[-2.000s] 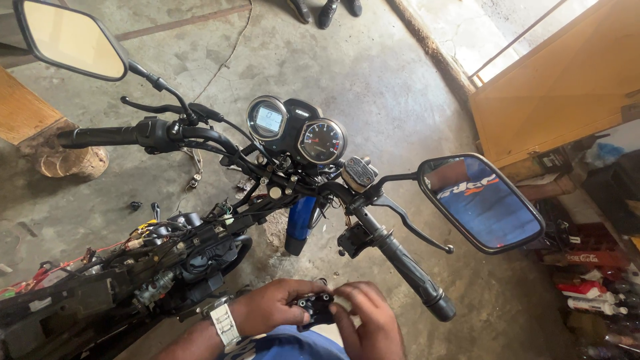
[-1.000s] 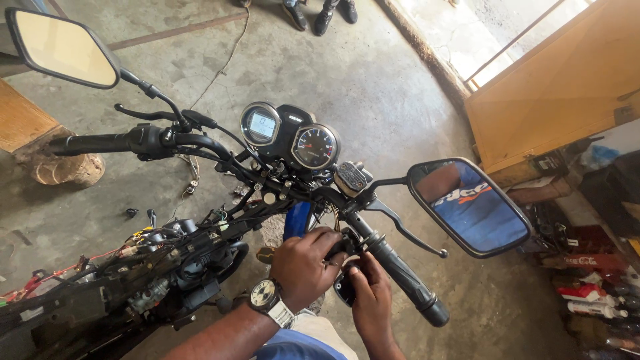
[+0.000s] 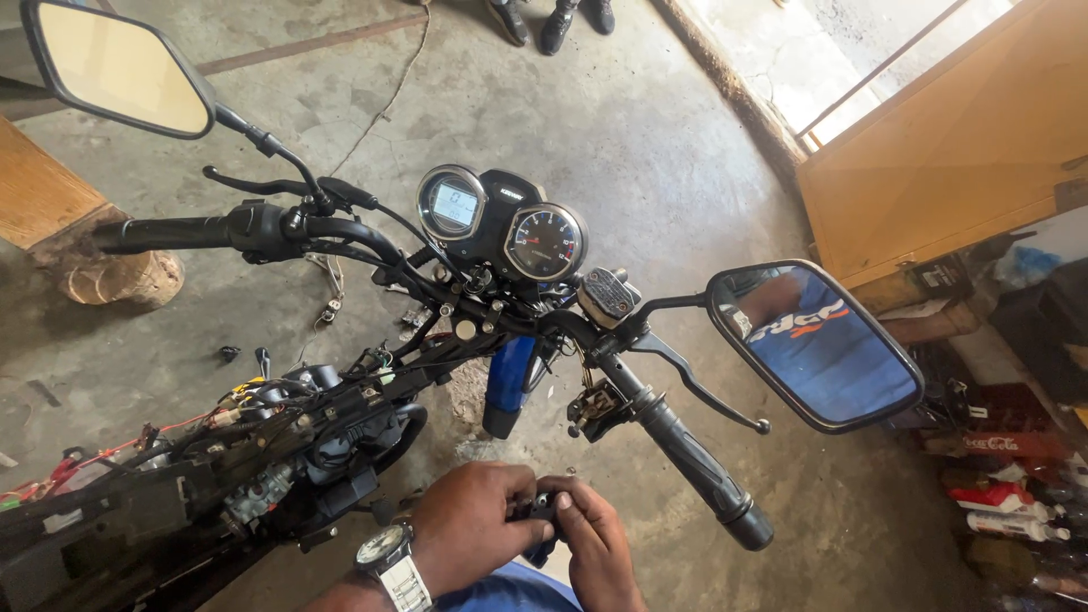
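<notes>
My left hand point(image 3: 476, 523), with a wristwatch point(image 3: 395, 561) on the wrist, and my right hand point(image 3: 595, 535) meet low in the view. Between their fingers they hold a small black plastic part point(image 3: 541, 518), perhaps half of a switch housing; its underside is hidden. Above and right of them, an opened handlebar switch assembly point(image 3: 597, 408) with exposed innards hangs beside the motorcycle's rubber throttle grip point(image 3: 693, 459). The brake lever point(image 3: 697, 387) and the brake fluid reservoir point(image 3: 609, 296) are farther up that handlebar. The instrument cluster point(image 3: 501, 223) has a lit display.
A stripped motorcycle frame point(image 3: 280, 476) with exposed wires lies at the lower left. Mirrors point(image 3: 119, 68) point(image 3: 816, 344) stick out on both sides. Bottles point(image 3: 1016, 523) and a red crate point(image 3: 1003, 442) stand at the right, near a wooden panel point(image 3: 952, 144). A person's shoes point(image 3: 557, 30) show at the top.
Both hands have moved from beside the throttle grip down towards my lap, with the black part between them. The switch assembly, behind my fingers a second ago, is now in plain sight.
</notes>
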